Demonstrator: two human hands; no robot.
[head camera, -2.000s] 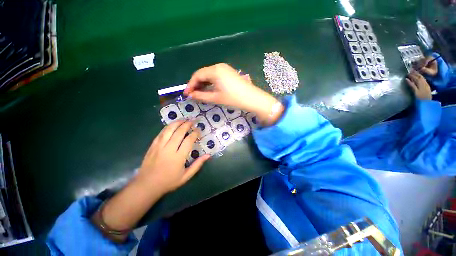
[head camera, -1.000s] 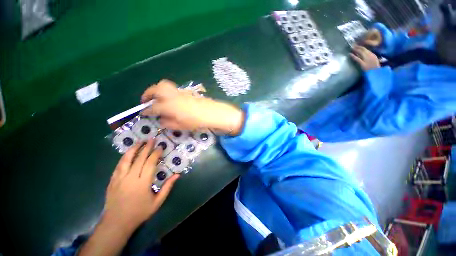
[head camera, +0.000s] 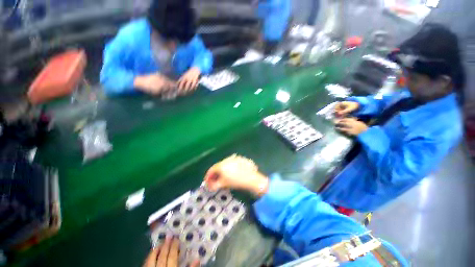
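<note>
The panel (head camera: 198, 221) of repeated pale units with dark round centres lies on the green bench mat, with a white strip along its upper left edge. My left hand (head camera: 165, 254) is cut off by the bottom edge; its fingers rest on the panel's lower left part. My right hand (head camera: 237, 174) is above the panel's far edge, blurred, fingertips close together. Whether it pinches a small part cannot be told. The component pile cannot be made out.
A stack of similar panels (head camera: 292, 129) lies further right. One worker (head camera: 385, 135) sits at the right, another (head camera: 156, 57) across the bench. A white label (head camera: 135, 199), a plastic bag (head camera: 95, 141) and an orange object (head camera: 57, 76) are at the left.
The view has tilted up, bringing in workers and the far bench. My right hand has moved to the panel's far edge, uncovering more units. My left hand is now mostly out of view.
</note>
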